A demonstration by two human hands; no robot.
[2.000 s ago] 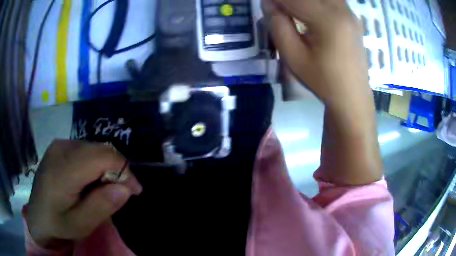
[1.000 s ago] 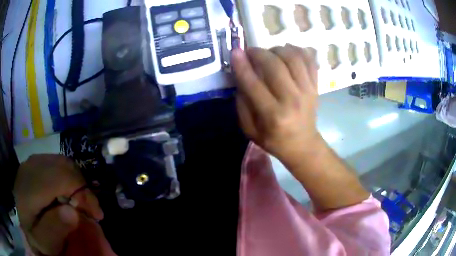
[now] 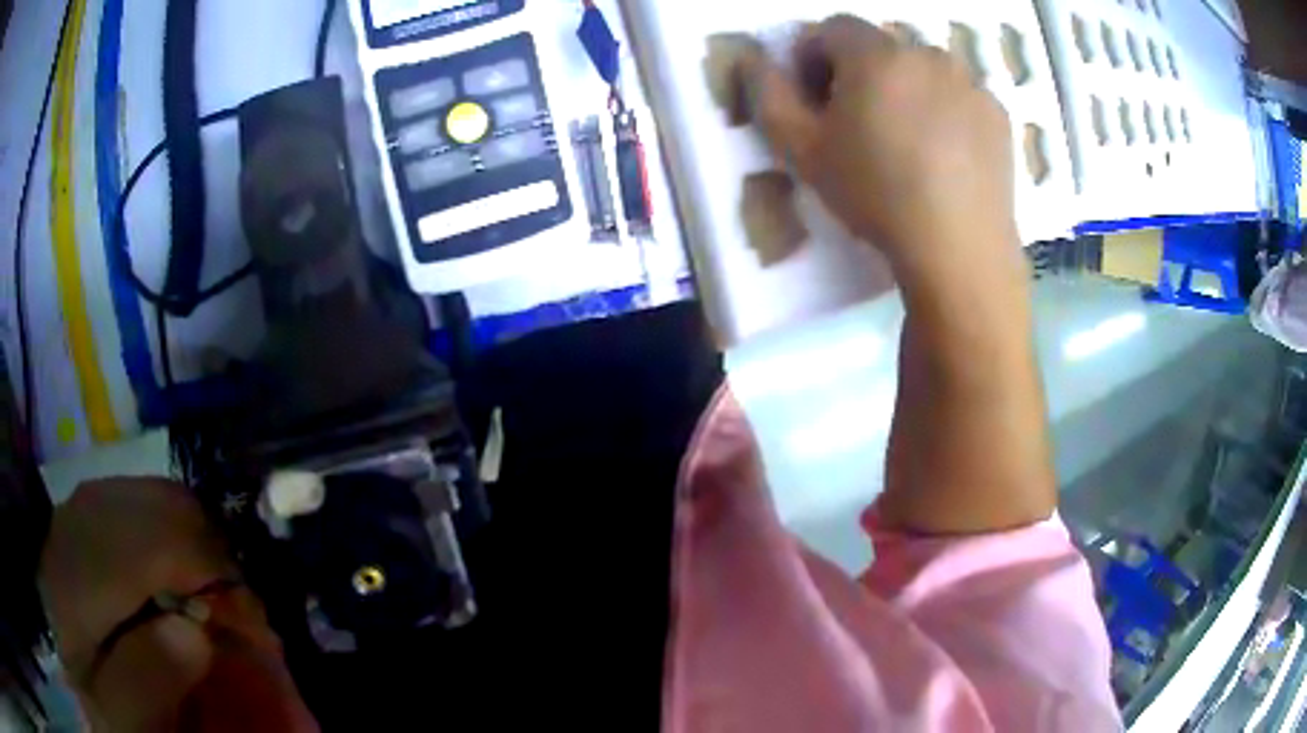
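My left hand (image 3: 151, 609) is at the lower left, its fingers closed on a thin dark wire with a small whitish plug (image 3: 192, 607). My right hand (image 3: 910, 158) is over the white foam tray (image 3: 688, 172), its fingertips down at the tan cut-outs. A dark patch shows by those fingertips; I cannot tell if it is a held part or shadow. The square test fixture (image 3: 456, 566), with a pale frame around a black round unit and brass-coloured centre (image 3: 369, 580), lies just right of my left hand.
A light grey meter (image 3: 467, 123) with a yellow button lies beyond the fixture. A flat black arm (image 3: 298, 186) joins the fixture. A small metal terminal (image 3: 595, 175) with red and blue parts is between meter and tray. A black cord (image 3: 184, 143) runs at the left.
My right hand has moved from the meter's side, past the metal terminal, onto the foam tray. The view has shifted, so fixture and meter appear further left. My left hand still holds the wire.
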